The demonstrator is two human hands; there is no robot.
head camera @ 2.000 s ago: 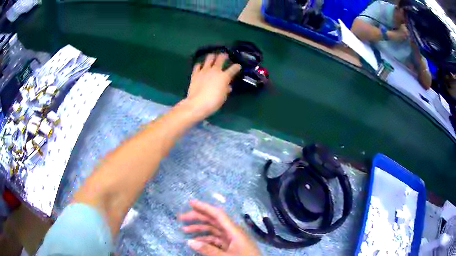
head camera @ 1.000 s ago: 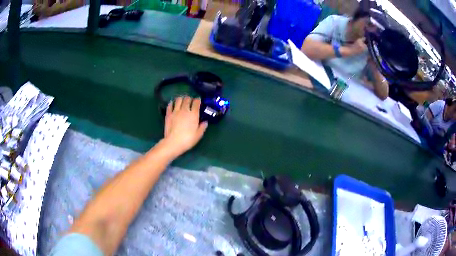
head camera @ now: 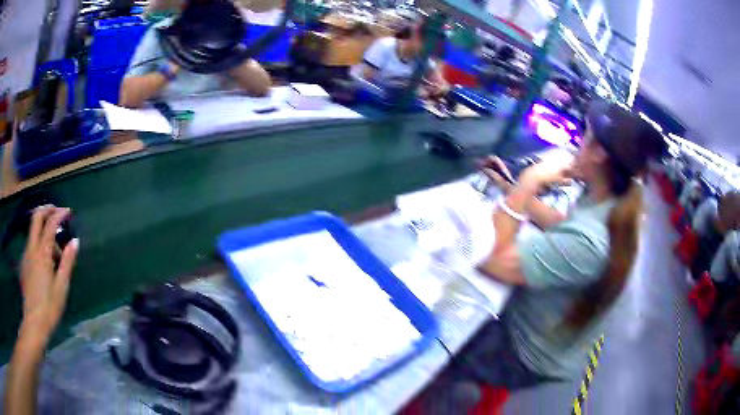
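Note:
My left hand (head camera: pixel 45 271) is at the left edge, over the green conveyor, fingers partly curled and spread. A black headphone part (head camera: pixel 61 233) shows beside and behind its fingers; blur and the frame edge hide whether it is gripped. Another pair of black headphones (head camera: pixel 182 344) lies coiled on the greyish-blue covered bench at the lower left, untouched. My right hand is out of the picture. A blue tray (head camera: pixel 235 241) with a white liner and small white pieces stands right of these headphones.
The green conveyor (head camera: pixel 268 174) runs beyond the bench. A worker (head camera: pixel 560 259) sits close at right. Another worker (head camera: pixel 150 69) is across the conveyor, holding black headphones. A blue bin (head camera: pixel 61 146) with black parts stands at the upper left. White sheets lie right of the tray.
The view has swung right, so my left hand, the conveyor headphones and the coiled pair appear further left. The battery heap has left the picture; the worker at right has come into view.

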